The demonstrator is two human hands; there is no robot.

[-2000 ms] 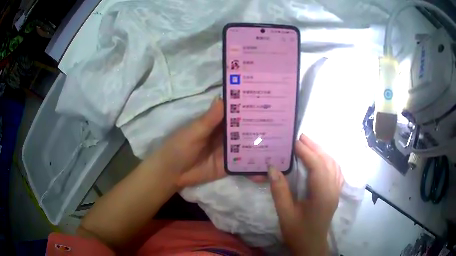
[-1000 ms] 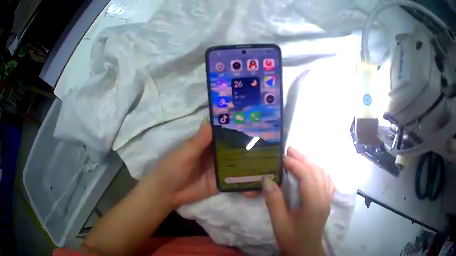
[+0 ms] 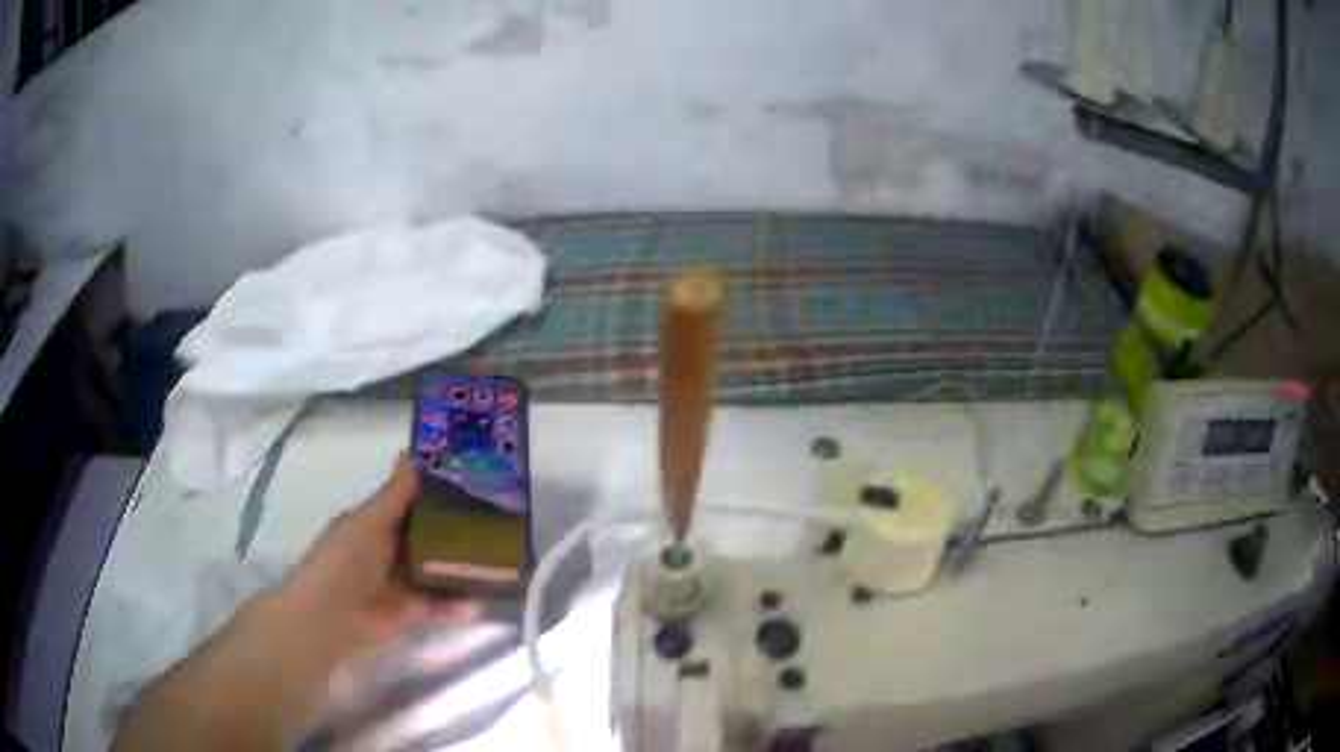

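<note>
A black-edged smartphone (image 3: 470, 492) with a lit home screen shows left of the machine head, over the white table. My left hand (image 3: 331, 595) is shut on the phone's left and lower edge. My right hand is not in view. White cloth (image 3: 375, 301) lies heaped at the far left of the table. Below my left hand the cloth is blurred and glaring under the lamp.
The white sewing machine head (image 3: 1014, 632) spans the lower right, with a brown upright handle-like piece (image 3: 688, 397) and a white hose (image 3: 551, 588). A control box (image 3: 1217, 453) and a green-yellow bottle (image 3: 1132, 367) stand at right. Plaid cloth (image 3: 882, 309) covers the far edge.
The view has swung up from the lap to the far side of the table. The phone, in my left hand, now appears smaller and further left. My right hand has left the picture.
</note>
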